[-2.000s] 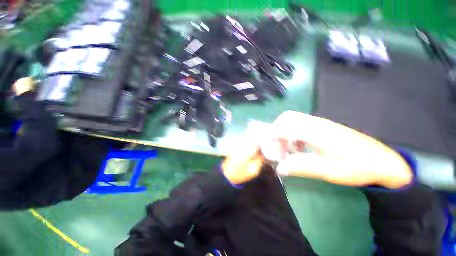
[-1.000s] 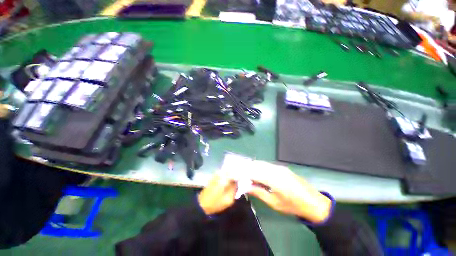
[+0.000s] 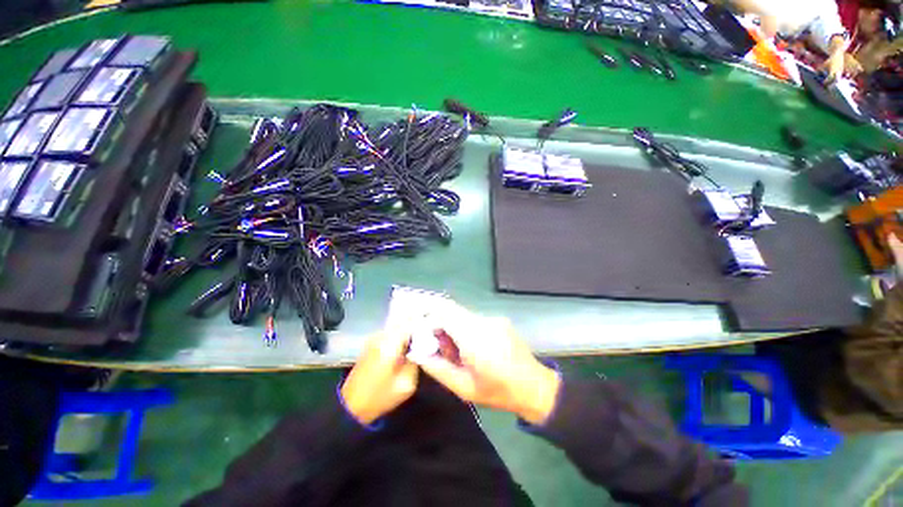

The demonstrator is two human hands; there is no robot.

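A small module with a pale, overexposed face (image 3: pixel 418 301) is held at the table's near edge, in front of my body. My left hand (image 3: pixel 381 374) grips its near left side. My right hand (image 3: pixel 495 364) is bent over its right side with the fingers curled in. Glare and the fingers hide most of the module, and I cannot tell whether a tool is in the right hand. A large heap of black cable bundles (image 3: pixel 317 188) with coloured wire ends lies beyond the hands to the left.
Stacked foam sheets (image 3: pixel 59 262) carry rows of modules (image 3: pixel 74 129) at left. A dark foam mat (image 3: pixel 604 238) has modules (image 3: pixel 545 170) along its far edge; more modules (image 3: pixel 745 255) sit further right. Blue stools (image 3: pixel 757 401) stand below. Another person's hand (image 3: pixel 840 54) shows top right.
The view has swung to the right and steadied, bringing the right mat and another person's area into view. Both hands stay together on the module throughout.
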